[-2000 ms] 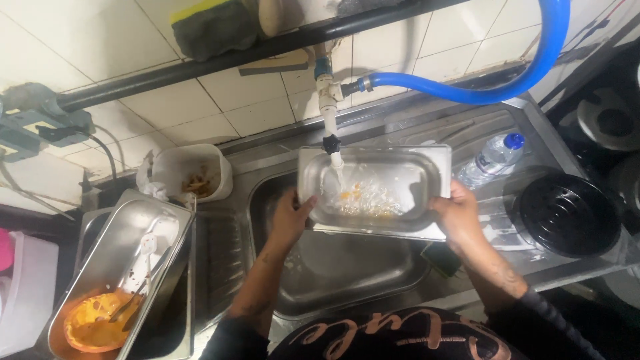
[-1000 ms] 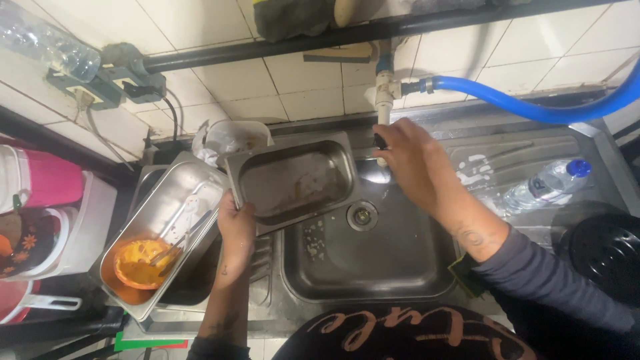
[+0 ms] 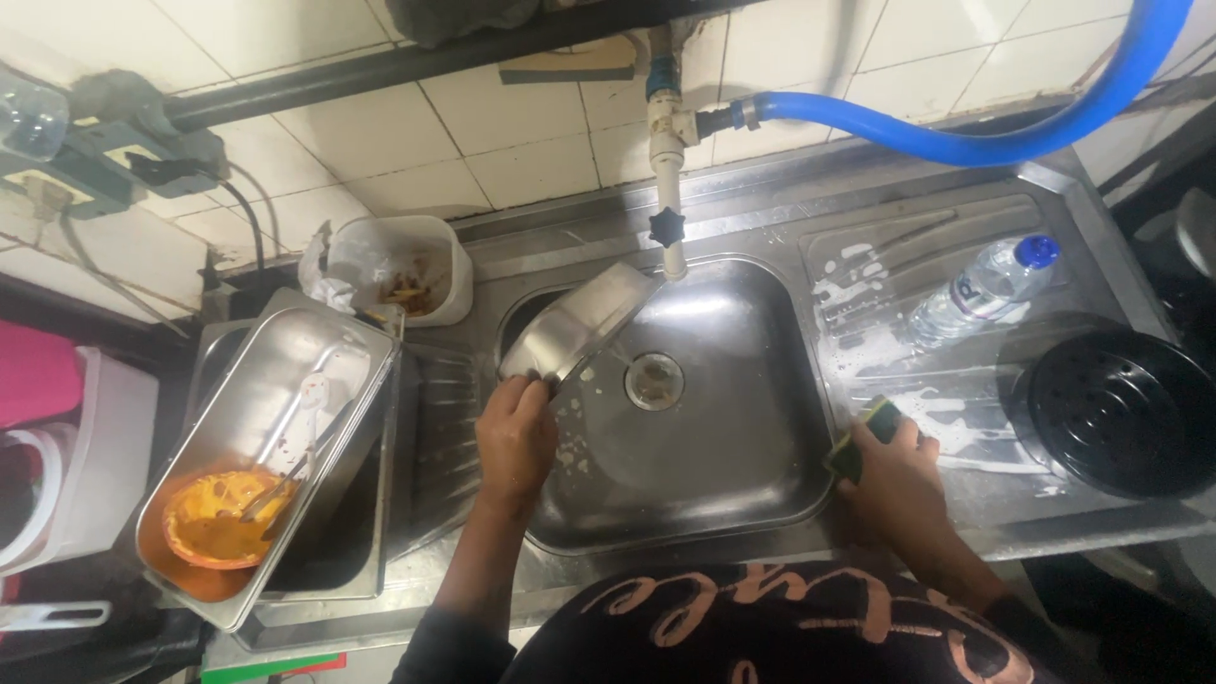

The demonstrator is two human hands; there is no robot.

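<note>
My left hand [image 3: 516, 439] grips the rim of a rectangular stainless steel pan [image 3: 578, 318], which is tilted on its side over the left part of the sink [image 3: 722, 437]. Its inside faces away from view. Near the sink's right edge, my right hand [image 3: 898, 475] holds a green and yellow scouring sponge [image 3: 860, 442]. Above the sink stands the tap [image 3: 668, 171] with a dark star-shaped handle; no water stream can be made out. Small pale food bits lie on the sink floor left of the drain [image 3: 655, 381].
Left of the sink, a steel pan [image 3: 347, 380] holds an orange-smeared bowl [image 3: 214, 522] and utensils. A white tub [image 3: 446, 275] with scraps stands behind. On the right drainboard are a plastic bottle [image 3: 983, 290] and a black perforated round item [image 3: 1111, 413]. A blue hose [image 3: 912, 138] runs from the tap.
My right hand has left the tap handle and moved to the sink's right edge, where it now holds the sponge. The pan in my left hand has turned from facing up onto its side.
</note>
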